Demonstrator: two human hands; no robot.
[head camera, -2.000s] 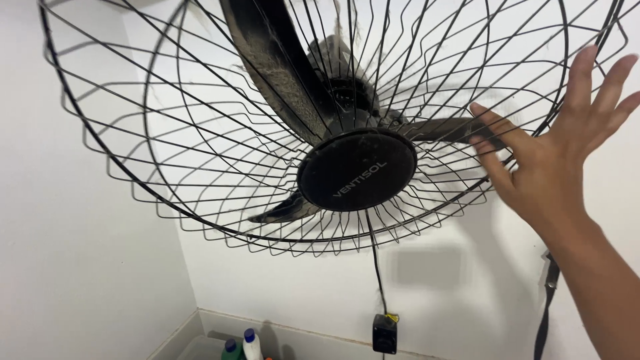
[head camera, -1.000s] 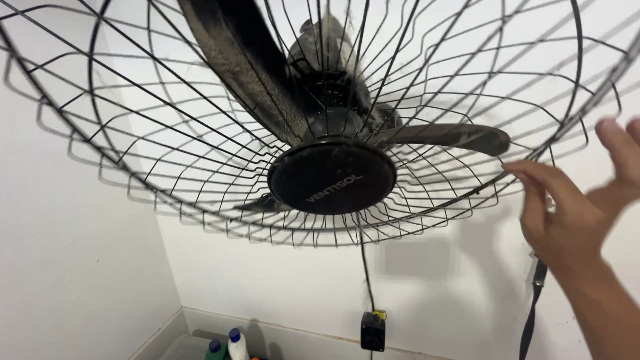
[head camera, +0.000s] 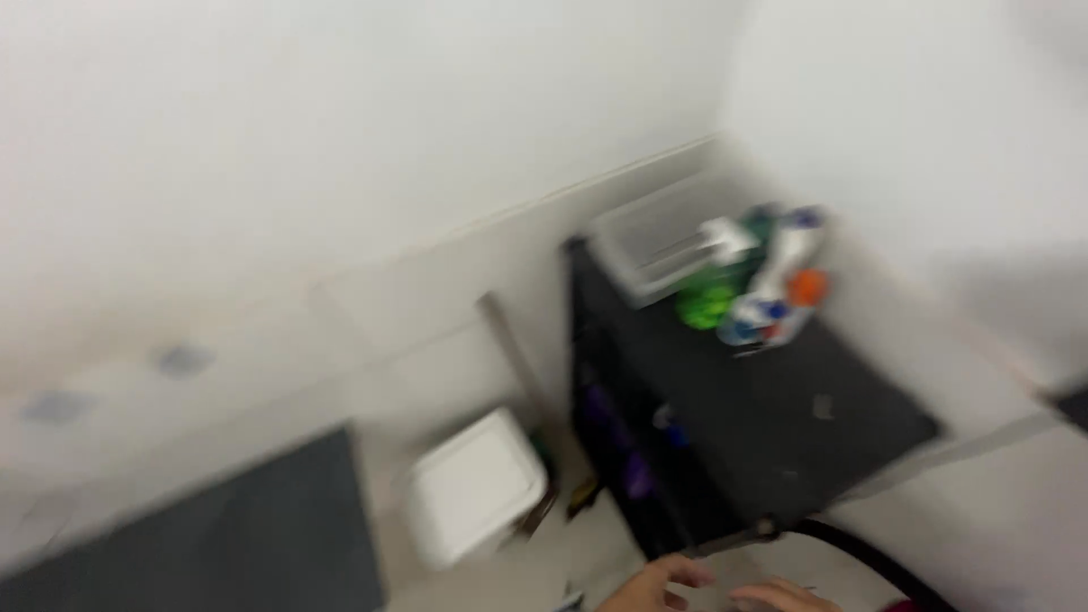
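The view is blurred. At the bottom edge my left hand (head camera: 654, 585) shows with its fingers apart, just below the front corner of a black shelf unit (head camera: 722, 391). Close to its right is my right hand (head camera: 786, 595), cut off by the frame's edge, so its grip is hidden. On top of the unit stand a green spray bottle (head camera: 707, 297), a white bottle with a blue cap (head camera: 790, 251) and a clear plastic bin (head camera: 629, 255). An orange item (head camera: 808, 288) is beside them.
A white lidded container (head camera: 478, 484) stands on the floor left of the unit, with a stick (head camera: 518, 357) leaning behind it. A dark grey flat surface (head camera: 221, 535) lies at the lower left. A black curved strip or hose (head camera: 867, 552) runs at the lower right.
The view has swung away from the wall fan to the floor and shelf unit. The hand that was at the fan's wire guard is away from it, and both hands now show low in view.
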